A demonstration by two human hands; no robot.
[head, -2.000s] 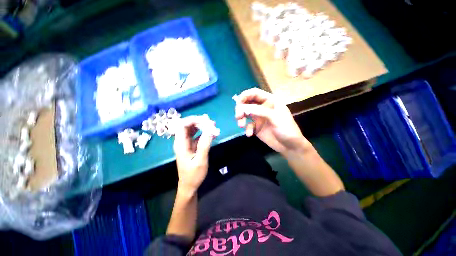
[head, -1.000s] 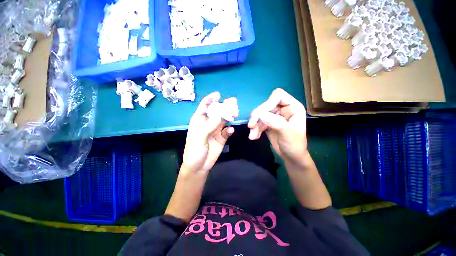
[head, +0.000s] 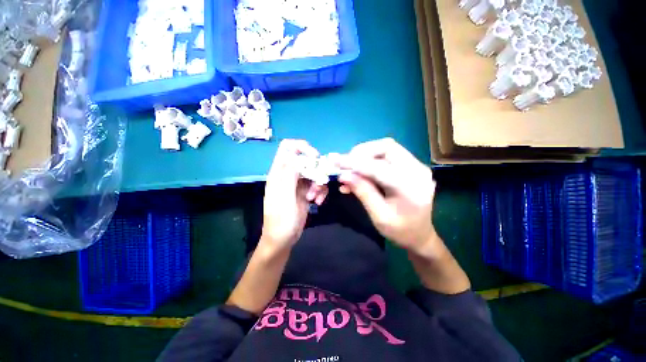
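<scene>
My left hand [head: 287, 191] holds a white plastic housing [head: 319, 168] just off the bench's front edge. My right hand [head: 389, 187] has its fingertips at the housing's right end; whether they pinch a small piece is too blurred to tell. A loose cluster of white housings [head: 237, 113] lies on the green bench, with a few more [head: 178, 127] to its left. Two blue bins side by side, the left one [head: 152, 90] and the right one [head: 290, 74], hold heaps of small white pieces. Several white assemblies [head: 542, 53] stand upright on cardboard [head: 524, 127] at the right.
A clear plastic bag [head: 88, 155] with a cardboard strip [head: 39, 117] and white housings lies at the left, hanging over the bench edge. Blue crates stand under the bench at the left [head: 117, 265] and right [head: 602, 233]. A yellow line [head: 92, 314] crosses the green floor.
The view has turned and levelled since the first frame. My right hand has moved left and its fingertips now meet the housing in my left hand; they were apart before.
</scene>
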